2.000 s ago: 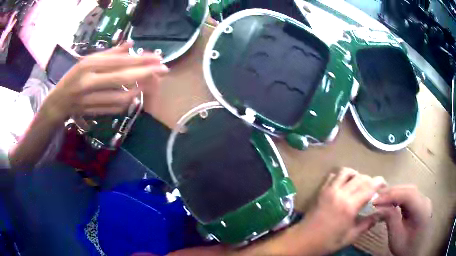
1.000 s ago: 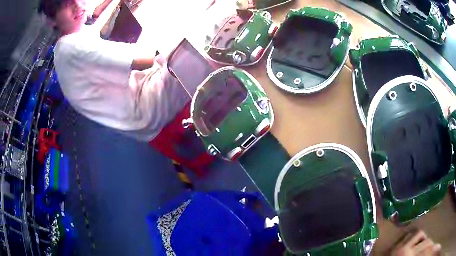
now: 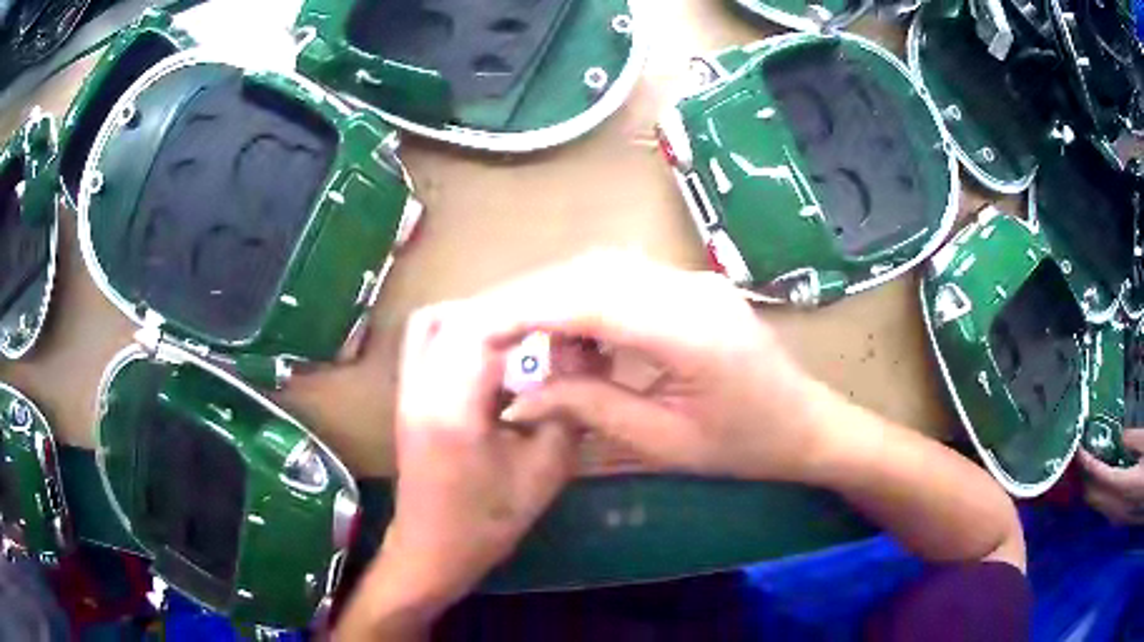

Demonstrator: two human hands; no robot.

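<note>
My left hand and my right hand meet at the middle of the view, over the cardboard. Between their fingers they hold a small white piece with a blue ring on the face towards me; it may be the end of a glue bottle. Fingers hide the rest of it. The hands are bright and slightly blurred. Neither hand touches a green car body shell; the nearest are one at left and one at right.
More green shells lie at the lower left, top and right, with a heap at the upper right. Brown cardboard covers the dark green bench. Another person's hand shows at the right edge.
The view has swung from the left side to straight down on the bench. My hands, low at the right before and mostly out of view one second ago, are now both at the centre.
</note>
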